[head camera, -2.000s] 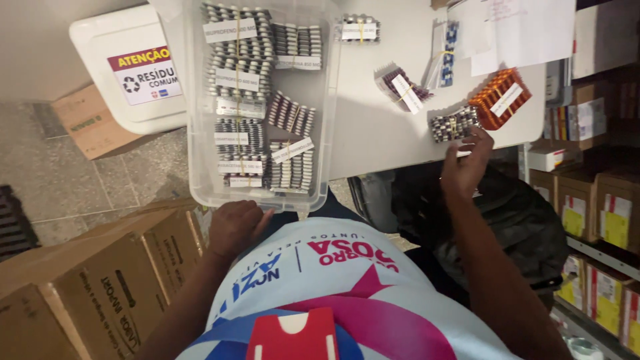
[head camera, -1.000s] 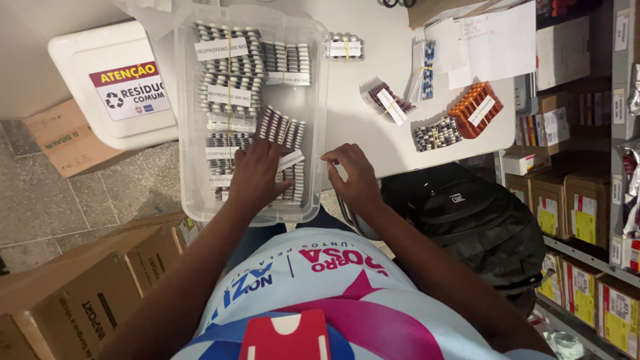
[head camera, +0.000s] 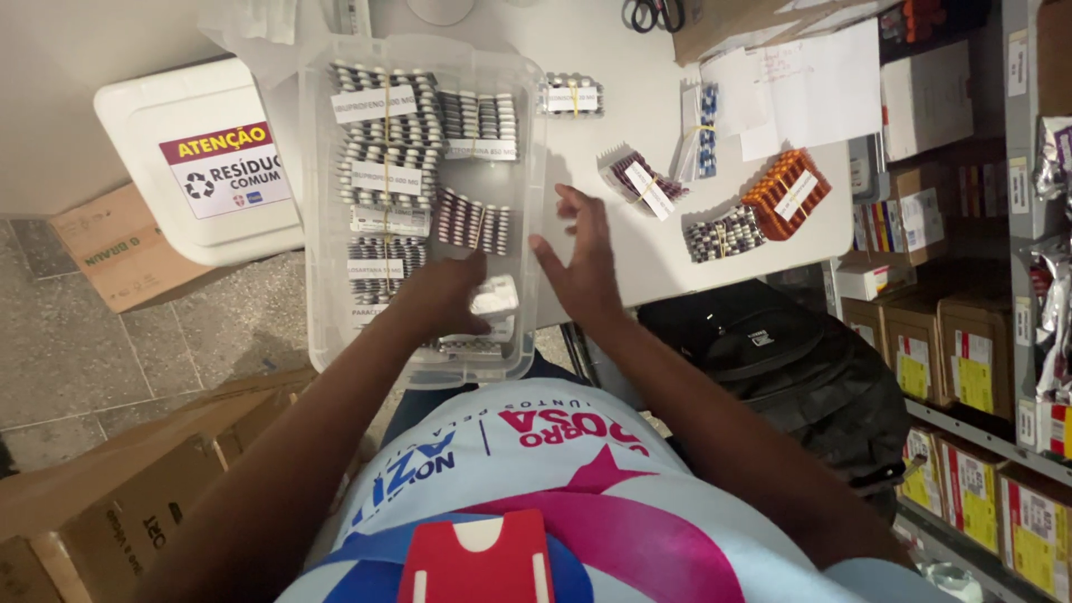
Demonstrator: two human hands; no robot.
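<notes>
A clear plastic bin (head camera: 322,209) holds banded bundles of blister packs with paper labels. My left hand (head camera: 444,293) is inside its lower part, fingers at a blurred pale bundle (head camera: 496,296), just below a maroon-and-white blister bundle (head camera: 474,224); whether it grips the pale one is unclear. My right hand (head camera: 586,251) is over the white table (head camera: 653,268) beside the bin's right wall, fingers apart, holding nothing. Right of it lie a dark maroon bundle (head camera: 643,186), a grey-and-white bundle (head camera: 724,234) and an orange blister bundle (head camera: 794,194). Blue blister packs (head camera: 708,132) lie farther back.
A white lidded container (head camera: 193,92) stands left of the bin, by a cardboard box (head camera: 126,251). Scissors (head camera: 653,12) and papers (head camera: 825,92) lie at the back. A black backpack (head camera: 779,377) sits below the table's front edge, near shelves of boxes (head camera: 971,360) on the right.
My right hand has left the grey-and-white bundle by the orange one and come to the bin's right side. My left hand has gone from the bin's front edge into the bin.
</notes>
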